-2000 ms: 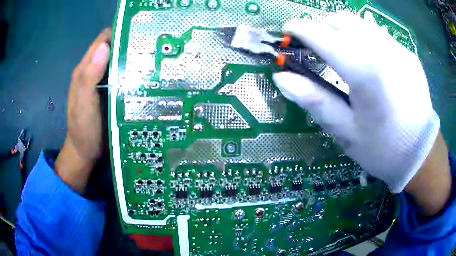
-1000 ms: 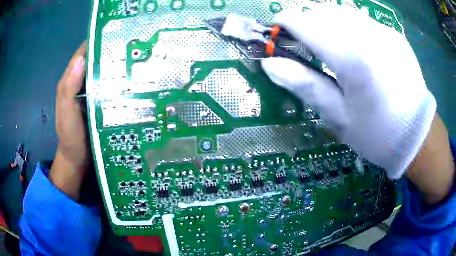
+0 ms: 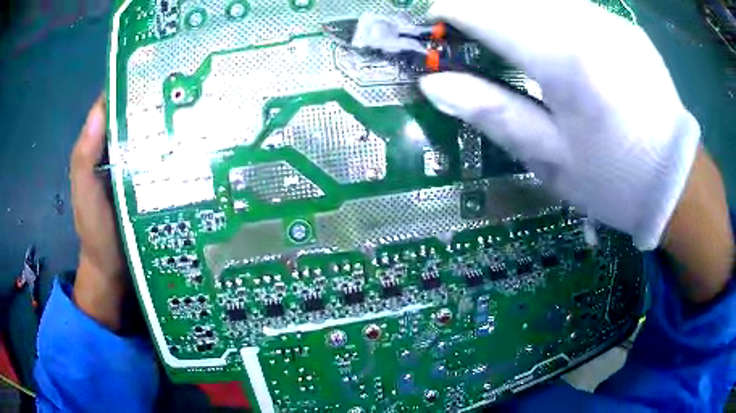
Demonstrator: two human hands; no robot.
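The large green circuit board (image 3: 347, 193) lies solder side up across the view, slightly tilted. My bare left hand (image 3: 93, 218) holds its left edge; the fingers go partly under it and are hidden. My right hand (image 3: 581, 121), in a white knitted glove, is shut on the diagonal cutters (image 3: 395, 39), which have silver jaws and black handles with orange bands. The cutters' jaws are over the board's upper middle, pointing left. I cannot tell if they touch it.
A second pair of cutters (image 3: 29, 270) lies on the blue-green mat (image 3: 36, 153) at left. A red pad (image 3: 224, 394) shows under the board's lower left edge. More red shows at the lower left corner. Dark items are at the upper right corner.
The board and my left hand have shifted left. The cutters in my right hand have moved a little left and up in view, staying over the board's upper part.
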